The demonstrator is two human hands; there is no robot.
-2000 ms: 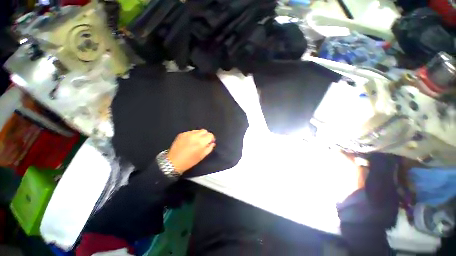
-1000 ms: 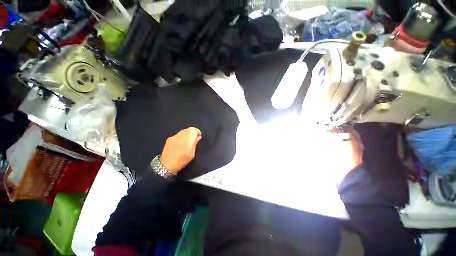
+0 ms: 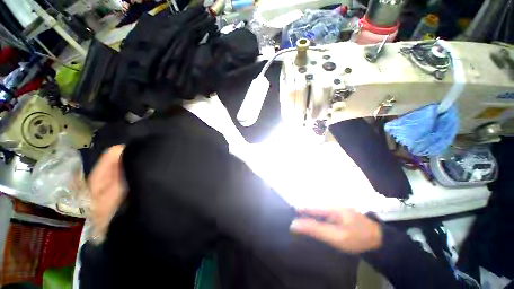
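Observation:
A large black cloth panel (image 3: 186,169) is lifted at the left and drapes over the table's front edge, blurred by motion. My left hand (image 3: 107,189) is at its left edge, blurred, with the fingertips hidden by the cloth. My right hand (image 3: 341,228) is at the panel's right end, fingers pointing left, thumb and fingers on the cloth edge. The cream sewing machine (image 3: 372,84) stands behind to the right. Its needle area is lost in glare. Black cut pieces (image 3: 375,161) lie under the machine arm, right of the needle.
A white lamp (image 3: 253,100) hangs left of the machine head. A black cloth heap (image 3: 163,59) lies behind the panel. A light-blue thread hank (image 3: 425,130) hangs from the arm above a clear oval box (image 3: 465,166). Another machine (image 3: 42,130) stands at the left.
The view has shifted right. The panel that lay flat is now raised and drawn toward me. My right hand has left the needle area for the panel's edge; my left hand has moved to its left side.

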